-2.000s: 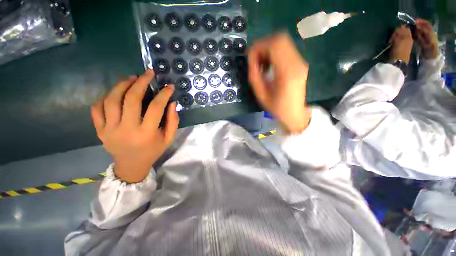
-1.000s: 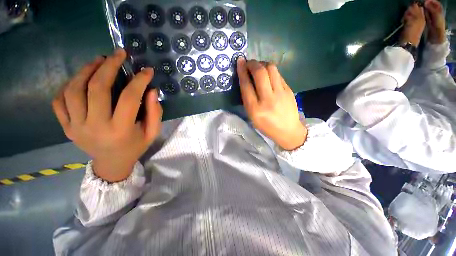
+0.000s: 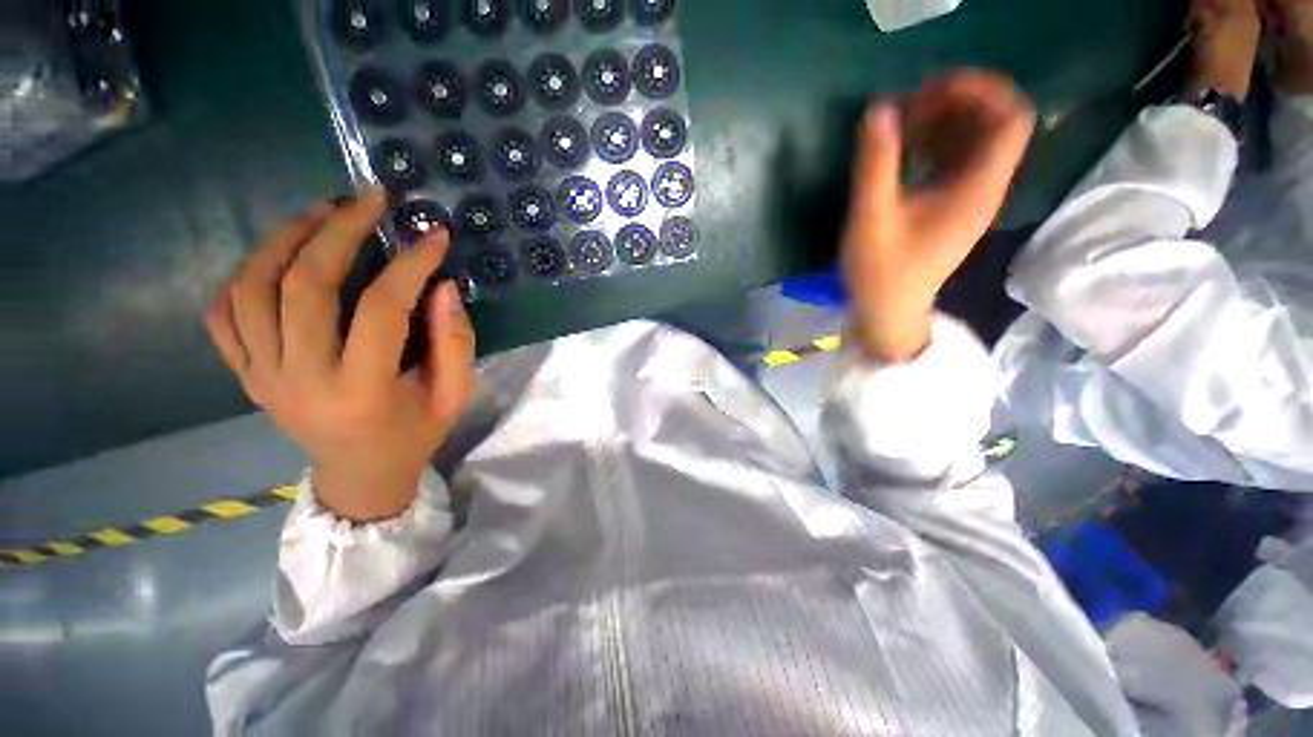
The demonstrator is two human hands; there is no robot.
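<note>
A clear blister tray (image 3: 336, 108) filled with rows of round black discs with paler hubs lies on the green bench in front of me. My left hand (image 3: 353, 353) rests at the tray's near left corner, its index finger and thumb tips touching or just over the edge; the fingers are spread and I see nothing held. My right hand (image 3: 929, 216) is raised to the right of the tray, off it, with fingers curled and thumb apart. It is slightly blurred, and whether a tiny part is between its fingertips cannot be told.
Clear shiny packs with dark discs (image 3: 72, 87) lie at the far left. The white bottle (image 3: 910, 12) is cut off at the top edge. Another person in a white smock (image 3: 1152, 274) works at the right, hands partly cut off. Yellow-black tape (image 3: 173, 523) marks the floor.
My right hand has lifted from the tray's right edge and moved right and up. My left hand stays at the tray's left corner. The whole view has shifted slightly.
</note>
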